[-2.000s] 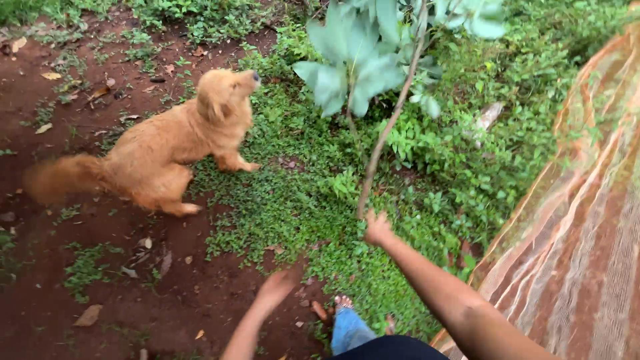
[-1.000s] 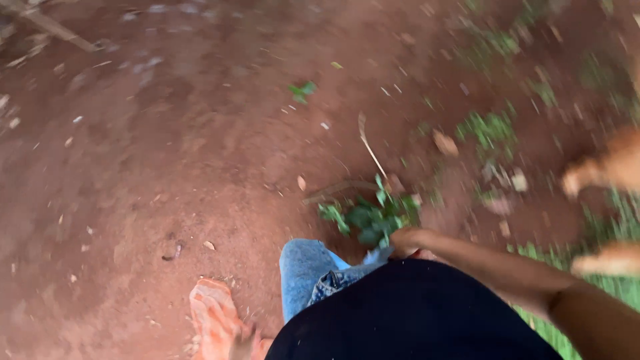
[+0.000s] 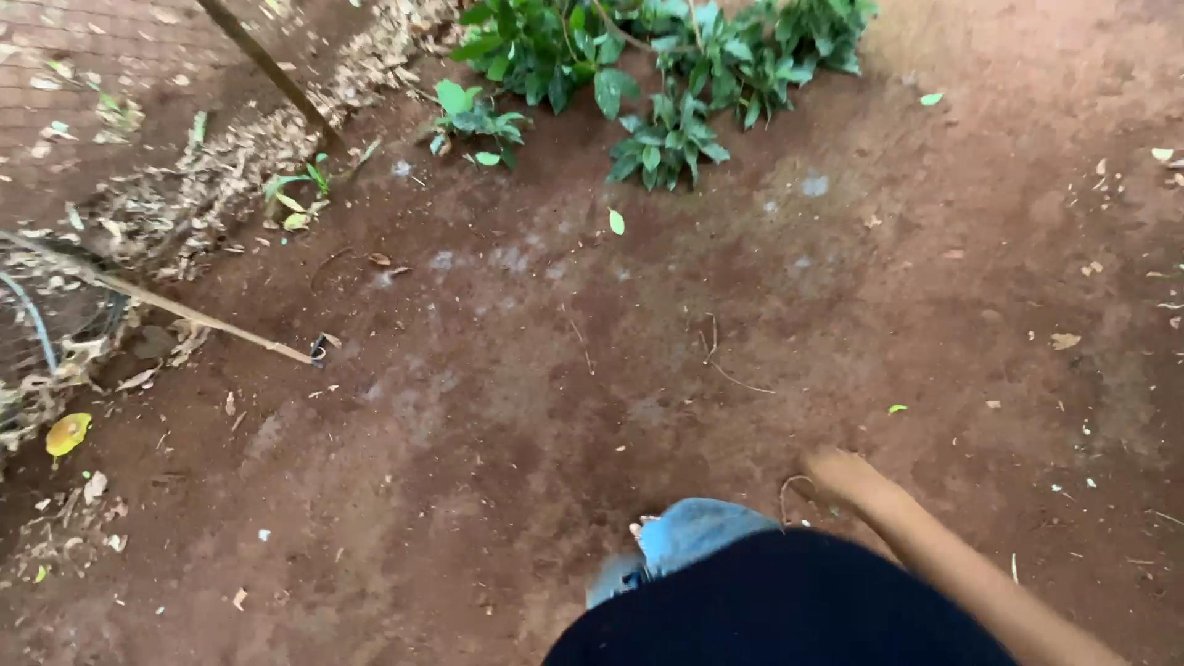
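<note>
My right hand (image 3: pixel 837 476) hangs over bare red soil at the lower right, blurred by motion, so its fingers cannot be made out. A thin curved twig (image 3: pixel 784 495) shows right beside its fingertips; whether the hand touches it is unclear. My left hand is out of view. Green leafy branches (image 3: pixel 671 139) lie in a heap on the soil at the top centre, well away from the hand. My jeans-covered leg (image 3: pixel 703 527) and dark top (image 3: pixel 777 610) fill the bottom of the view.
Wire netting (image 3: pixel 83 55) and a slanting wooden post (image 3: pixel 277 79) stand at the upper left above dry leaf litter (image 3: pixel 231 185). A long wooden stick (image 3: pixel 203 319) juts across the soil on the left, near a grey-blue hose (image 3: pixel 32 319). Thin twigs (image 3: pixel 712 351) lie ahead.
The view has swung far round, away from the dog and the orange netting. Two seconds ago my right hand held a leafy branch; no such branch shows in it now. My left hand has left the view.
</note>
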